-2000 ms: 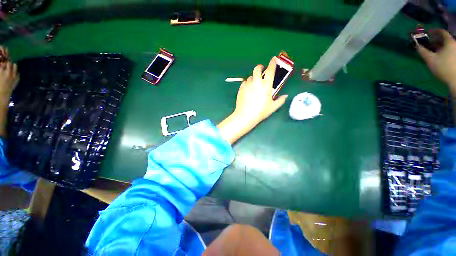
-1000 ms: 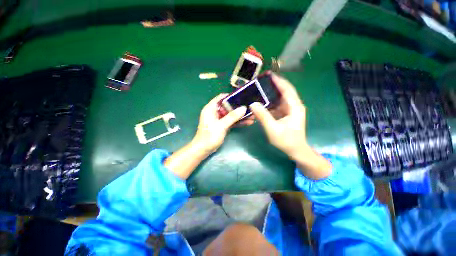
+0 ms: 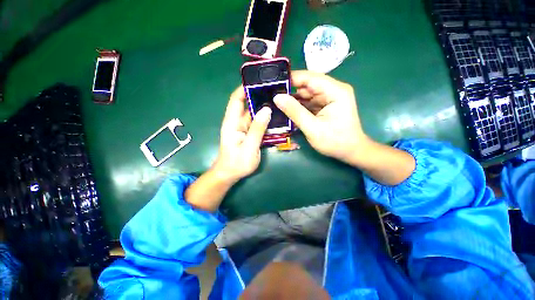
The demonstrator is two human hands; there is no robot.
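Observation:
A handset module [image 3: 268, 96] is held upright in front of me, its dark keypad end away from me and its orange flex cable toward me. My left hand [image 3: 241, 135] grips its left side, the thumb on the screen. My right hand [image 3: 322, 114] holds its right side, the thumb also on the screen. Fingers hide parts of its edges. A second module [image 3: 264, 26] with a pale surround lies on the mat just beyond, close to the held one.
A loose white frame [image 3: 152, 153] lies left, another module [image 3: 105, 76] at far left. A cream strip [image 3: 212, 47] and a white round pot [image 3: 326, 48] lie beyond my hands. Black trays flank the green mat, left [image 3: 44, 170] and right [image 3: 487, 88]. A blue sleeve shows at right edge.
The held module has turned from slanted to upright, keypad end away from me. Both hands stay on it, thumbs on the screen. The view has shifted, and the white pot shows again.

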